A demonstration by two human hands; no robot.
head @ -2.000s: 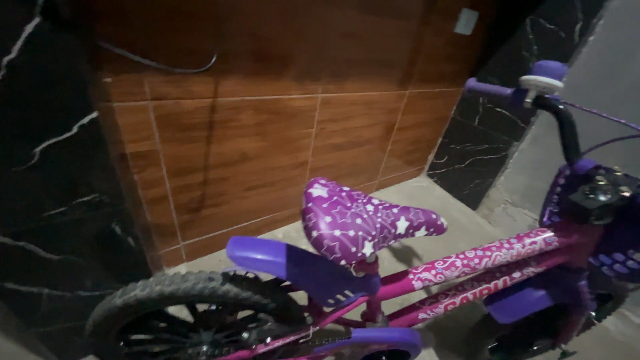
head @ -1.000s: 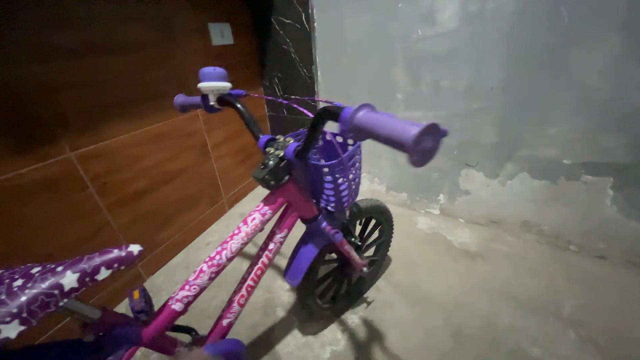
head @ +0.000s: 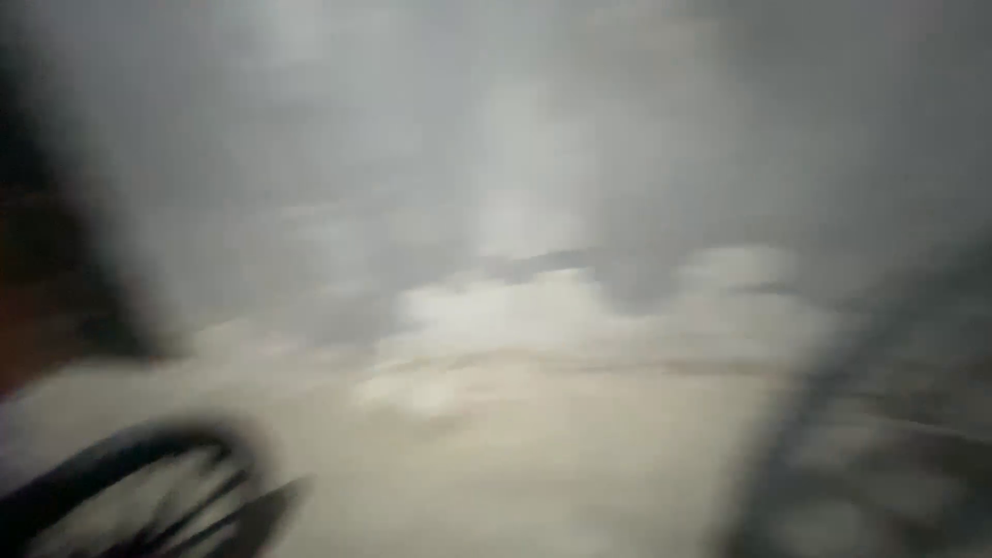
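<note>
Neither my left hand nor my right hand appears in the head view. Strong motion blur covers the whole picture. At the lower left is part of a bicycle's front wheel (head: pixel 186 442), with a black tyre and dark spokes; the rest of the bicycle lies outside the frame.
Behind stands a grey wall (head: pixel 434 139) with pale, worn patches low down, meeting a light concrete floor (head: pixel 504 465). A dark, blurred edge (head: pixel 806 387) of something I cannot identify slants up the right side. Dark and reddish-brown surfaces show at the far left.
The view has swung far to the right; the bicycle's seat, frame, basket and handlebar, seen earlier, are out of frame, and only its front wheel shows at the left.
</note>
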